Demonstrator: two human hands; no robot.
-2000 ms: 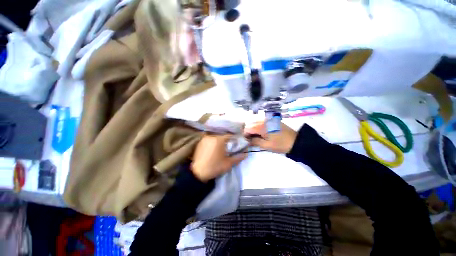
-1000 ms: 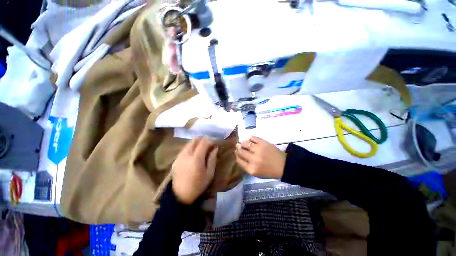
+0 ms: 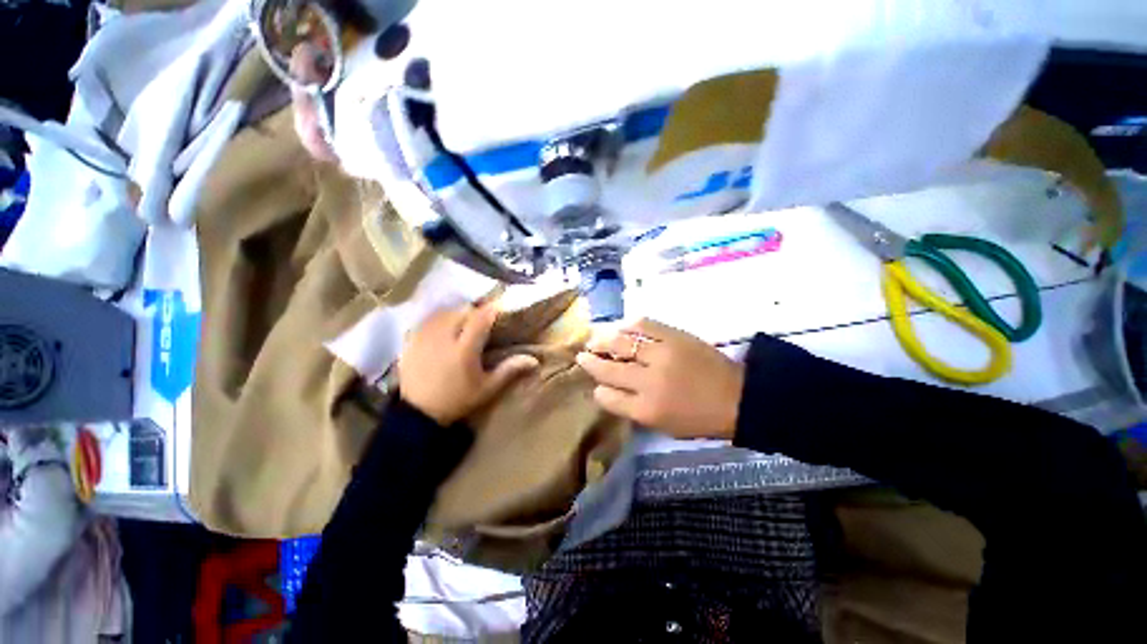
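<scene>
A large khaki-brown garment (image 3: 289,377) lies over the table left of and under the needle area and hangs over the front edge. A white lining piece (image 3: 409,321) lies on it. My left hand (image 3: 453,362) lies on the brown cloth, thumb and fingers spread around a fold. My right hand (image 3: 667,377), with a ring, pinches the cloth edge just in front of the presser foot with grey block (image 3: 605,292). The white sewing machine (image 3: 528,113) with a blue stripe stands above the cloth. The needle tip is too small to tell.
Scissors (image 3: 950,308) with green and yellow handles and a pink and blue nipper (image 3: 730,250) lie right of the needle. A clear tub (image 3: 1126,333) is at the far right. Pale cloth pieces (image 3: 164,94) lie at the back left. A grey box (image 3: 63,346) stands left. The ruler-marked edge (image 3: 755,473) is in front.
The brown cloth is now folded up at the presser foot and between my hands. My left hand has shifted up and left with its thumb out. The camera view has also shifted.
</scene>
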